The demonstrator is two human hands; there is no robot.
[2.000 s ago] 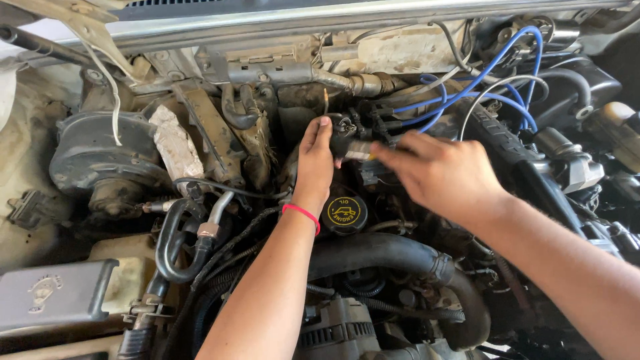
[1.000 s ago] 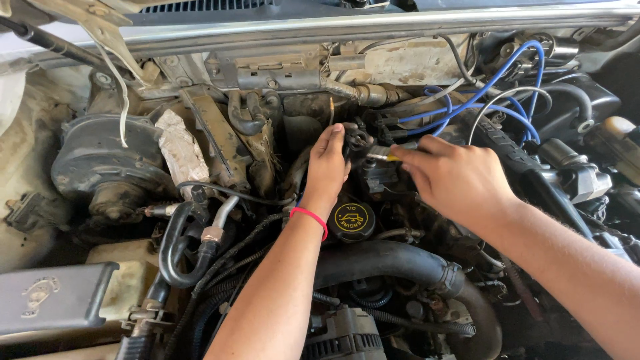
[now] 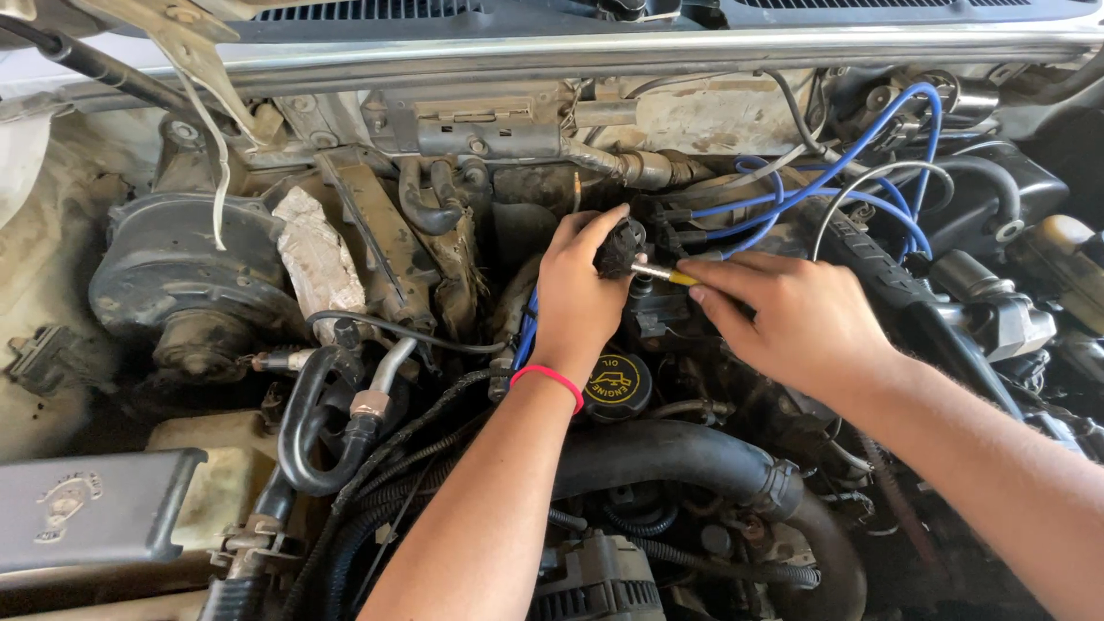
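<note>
My left hand, with a red band at the wrist, holds a small black part, possibly a plastic cap, above the engine. Its exact kind is hard to tell. My right hand grips a slim tool with a yellow handle and a metal ferrule, perhaps a brush; the ferrule's far end meets the black part, and its tip is hidden there. Just right of the part, blue spark plug wires run into black boots. The black engine oil filler cap lies below, beside my left wrist.
A thick black hose curves across the front, over the alternator. At left are a round black blower housing, a bent metal pipe and a grey lidded box. The cowl edge spans the back.
Both hands stay together at the black part. The ferrule end of the tool, a little apart from it two seconds ago, now touches it. The view has shifted slightly.
</note>
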